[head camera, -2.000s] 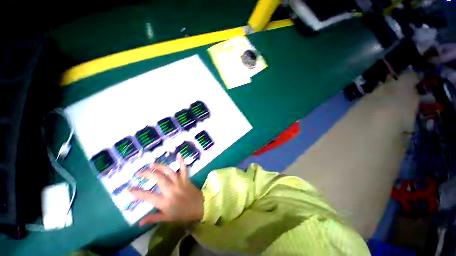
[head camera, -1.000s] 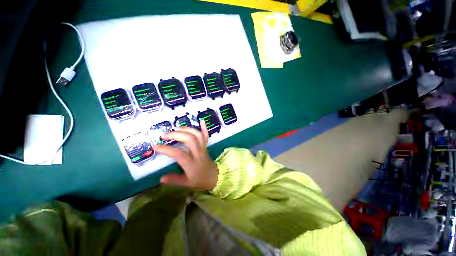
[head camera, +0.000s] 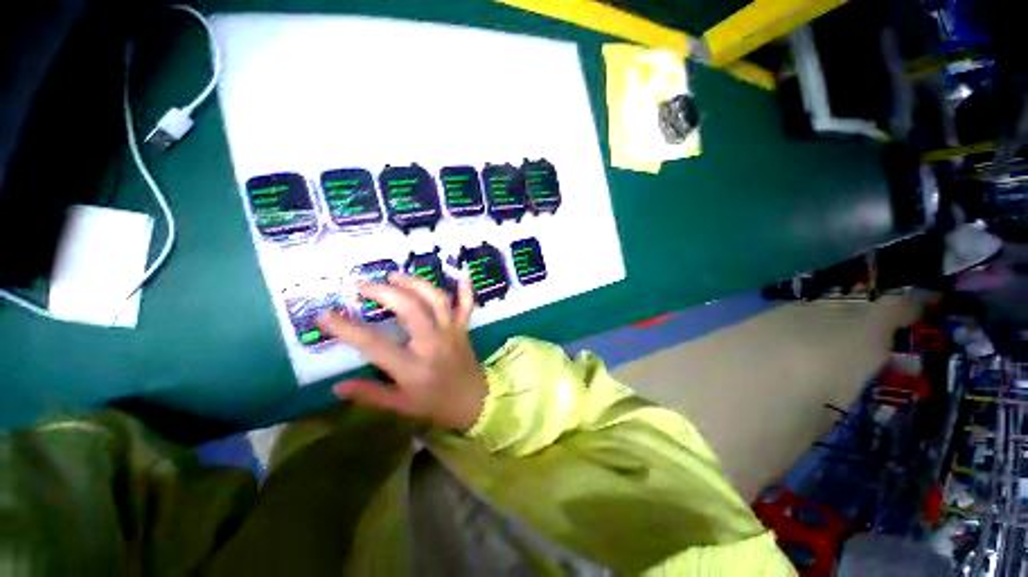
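Note:
Several smartwatch heads without straps lie in two rows on a white mat (head camera: 406, 90). The back row, with a watch head (head camera: 410, 196) near its middle, shows green text lines. The front row has a watch head (head camera: 483, 271) with green text and a leftmost one (head camera: 311, 316) with glare and a green patch. My right hand (head camera: 423, 349) is over the front row, palm down, fingers spread. Its index fingertip is at the leftmost front watch; whether it touches is unclear. The fingers partly cover the watch beside it. My left hand is not in view; only a sleeve shows at bottom left.
Left of the mat lie a white USB cable (head camera: 169, 127) and a white square pad (head camera: 102, 266). Right of it, a small dark round object (head camera: 679, 117) sits on yellow and white paper (head camera: 634, 107). A yellow strip (head camera: 609, 20) edges the green bench (head camera: 778, 192).
The view has shifted, so the mat first rose and then moved slightly right in the picture. The leftmost front watch showed a red mark earlier; now a green patch shows. My right hand stays over the front row.

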